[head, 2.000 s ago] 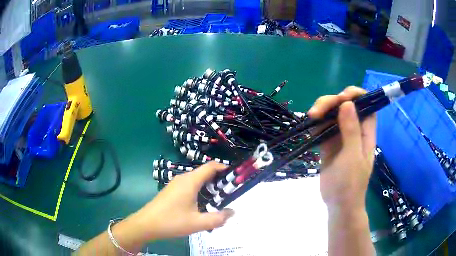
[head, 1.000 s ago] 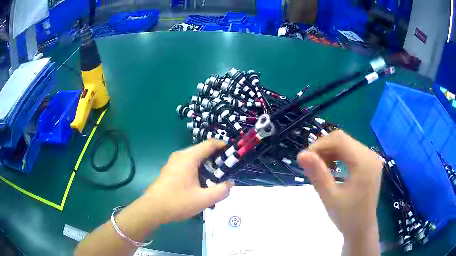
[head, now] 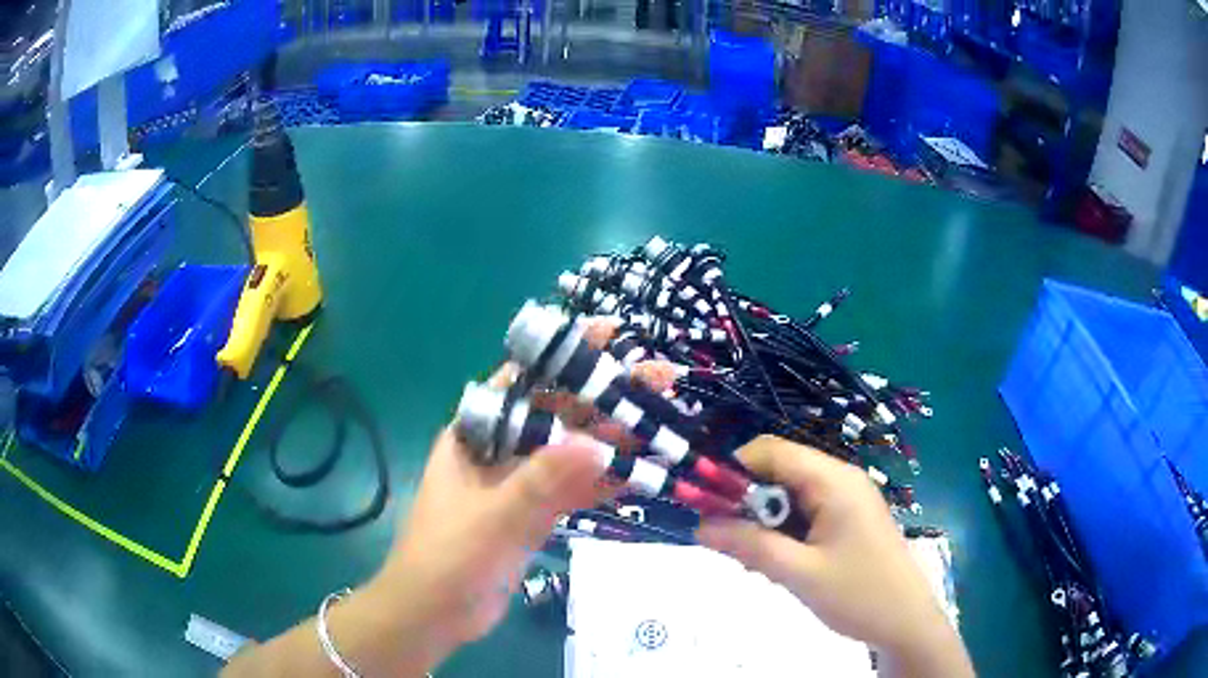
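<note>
My left hand (head: 490,517) is closed around a pair of cable assemblies (head: 625,421), just behind their two silver round connectors (head: 541,339). My right hand (head: 821,530) grips the same pair near the red sleeves and a shiny ring terminal (head: 767,502). The pair is held above a white paper sheet (head: 715,616) with a small round logo. A large harness pile (head: 742,347) lies behind the hands, partly hidden by them. The far ends of the held cables are hidden by my right hand.
A yellow heat gun (head: 284,265) and looped black cord (head: 378,464) are at left, beside yellow tape (head: 223,490) and blue bins with papers (head: 86,298). A blue plastic bin (head: 1106,424) is at right, with a small harness bundle (head: 1060,570) beside it. A ruler end (head: 216,636) shows at lower left.
The cables no longer extend towards the upper right; their connectors now show at my left hand. My right hand, empty one second ago, has closed on the ring terminal end. The view has shifted slightly.
</note>
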